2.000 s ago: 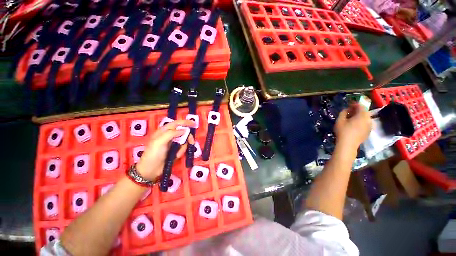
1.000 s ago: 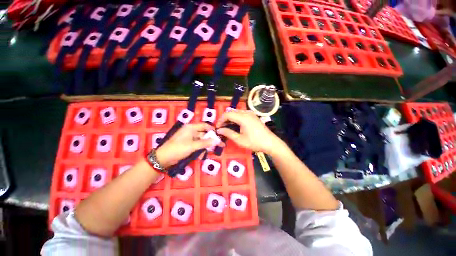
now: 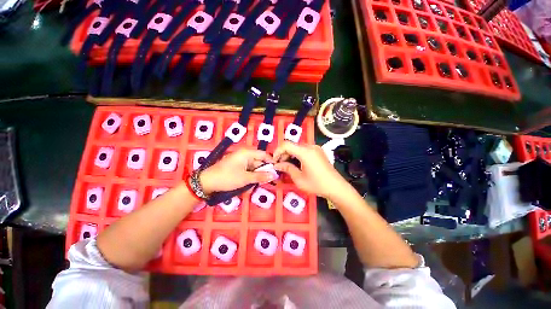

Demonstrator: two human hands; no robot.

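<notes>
My left hand (image 3: pixel 235 172) and my right hand (image 3: pixel 305 169) meet over the right part of the red-orange working tray (image 3: pixel 194 268). Their fingertips pinch a pale pink-white watch head (image 3: pixel 266 172) between them. A dark strap (image 3: pixel 226 196) sticks out under my left hand; whether it joins the held head is hidden. Three strapped watches lie at the tray's top right, such as the one with a pale square head (image 3: pixel 236 132). Loose watch heads (image 3: pixel 188 242) sit in the tray's pockets. The fingers hide any small pin.
Stacked finished trays (image 3: pixel 302 71) stand behind the working tray. A metal pot (image 3: pixel 338 117) in a cream ring is at its upper right corner. A strap pile (image 3: pixel 399 172) and a buckle strap pile (image 3: pixel 456 175) lie to the right. Trays of dark parts (image 3: pixel 447 87) are at upper right.
My right hand came from the far right to the held watch head beside my left hand. Since then both stay together there, with fingers slightly shifted. The view has shifted.
</notes>
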